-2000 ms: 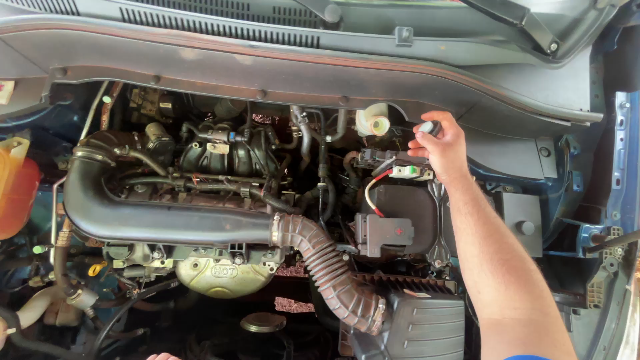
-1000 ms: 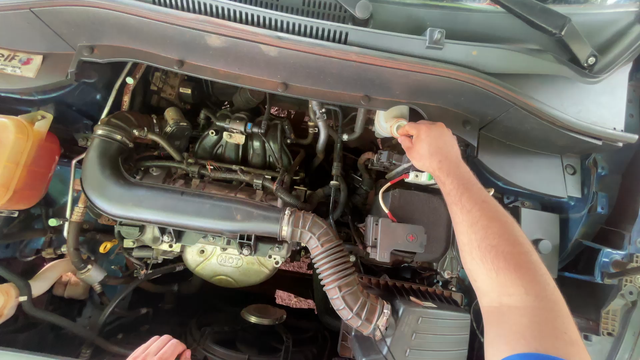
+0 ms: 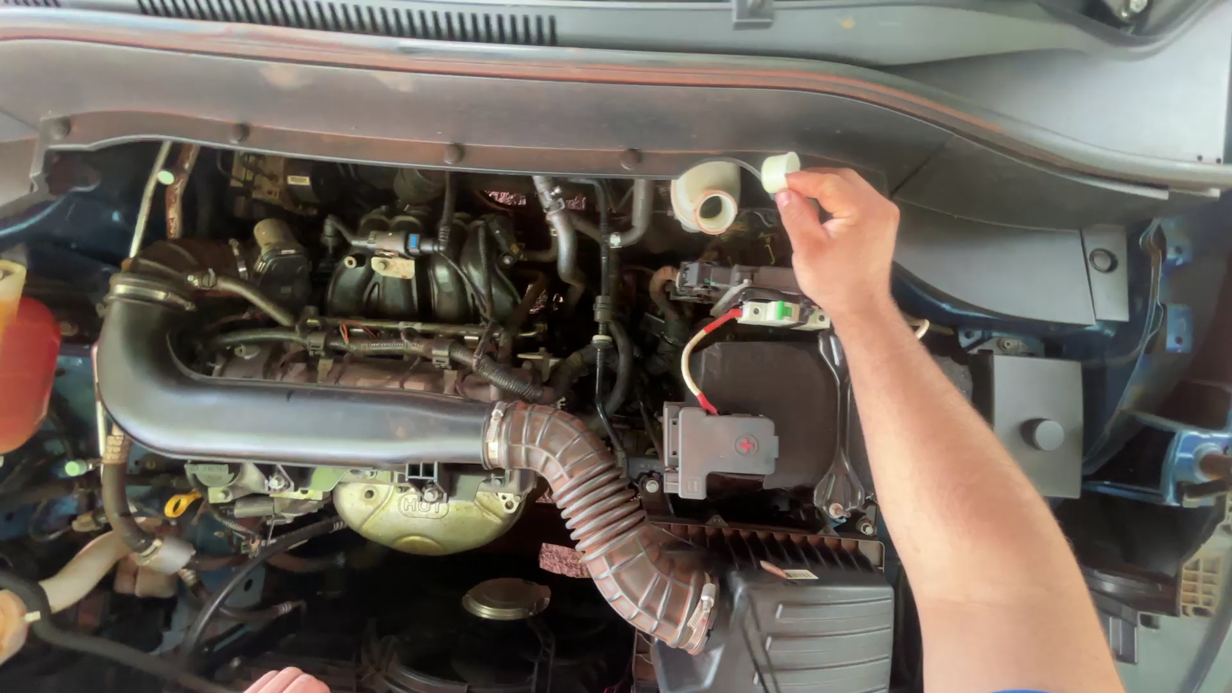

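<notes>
My right hand (image 3: 839, 236) pinches a small pale cap (image 3: 780, 172) between thumb and fingertips. The cap is off and just right of the open neck of a white plastic fluid reservoir (image 3: 707, 197), below the cowl. A thin strap seems to run from the cap to the reservoir. Under my wrist lie the black battery (image 3: 770, 371) and a green and white terminal connector (image 3: 770, 313) with a red and white cable. Only the fingers of my left hand (image 3: 287, 681) show at the bottom edge, and nothing is seen in them.
A black intake pipe (image 3: 318, 421) crosses the engine and joins a ribbed air hose (image 3: 587, 486) to the air filter box (image 3: 813, 626). An orange-red coolant tank (image 3: 24, 371) stands at the far left. The cowl panel (image 3: 539, 106) overhangs the reservoir.
My right hand was out to the right of the reservoir, then over its neck. Now it is slightly right again with the cap, and the open neck shows. The view has moved closer.
</notes>
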